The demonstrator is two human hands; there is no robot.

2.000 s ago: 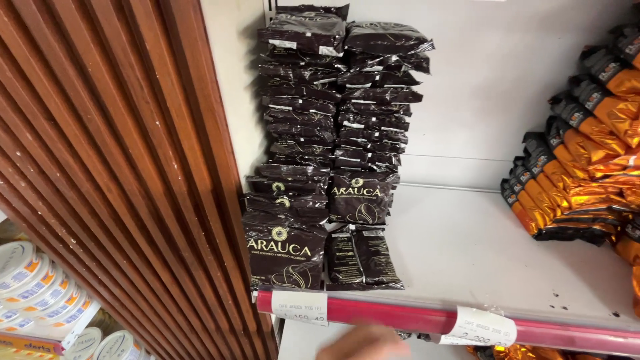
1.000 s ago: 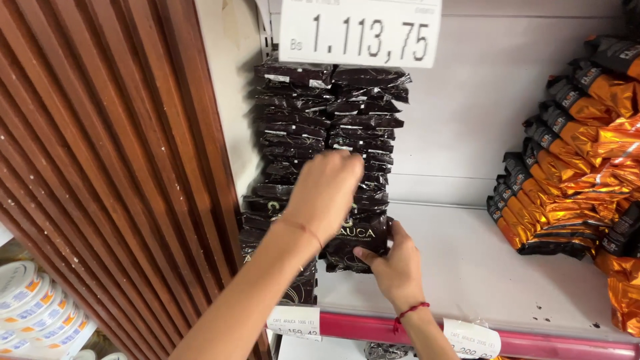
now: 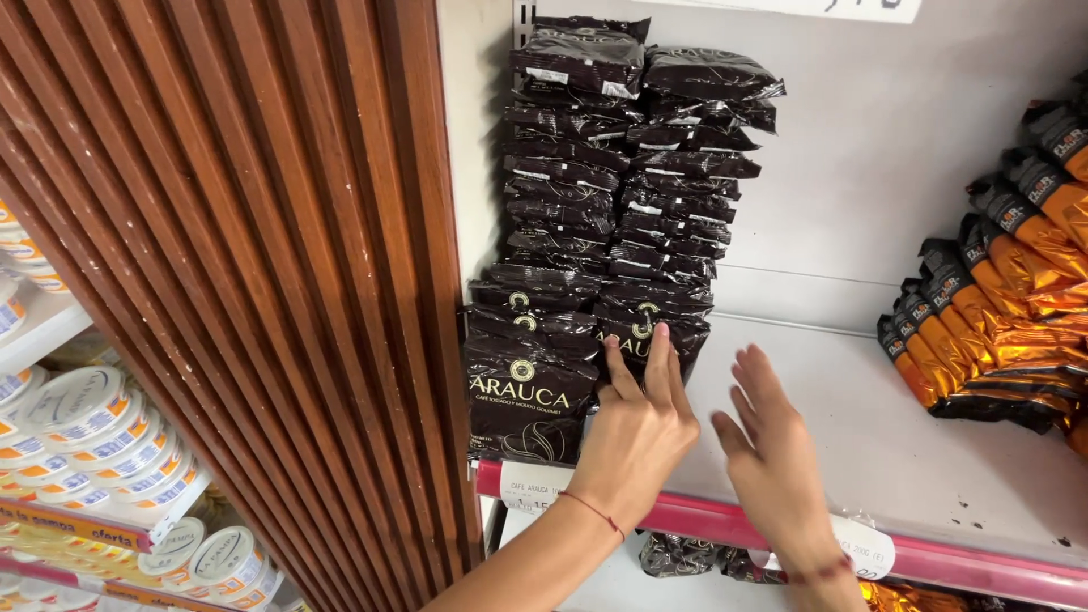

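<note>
Dark brown Arauca coffee bags (image 3: 531,395) stand in two packed rows on a white shelf. My left hand (image 3: 642,425) rests its fingertips on the front bag of the right row (image 3: 693,344), fingers apart and gripping nothing that shows. My right hand (image 3: 769,442) is just right of that row, over the shelf, blurred, with fingers raised and nothing in it. A red cord is on each wrist. Part of the front right bag is hidden behind my left hand.
Brown slatted panel (image 3: 255,255) borders the shelf on the left. Orange and black coffee bags (image 3: 977,306) lean at the right. A magenta shelf edge (image 3: 952,561) carries price labels. White round tubs (image 3: 81,399) are stacked at lower left; more packets (image 3: 676,554) sit below the shelf.
My right hand has come off the front right bag it was touching and moved right. My left hand has moved from higher on the right row down to its front bag.
</note>
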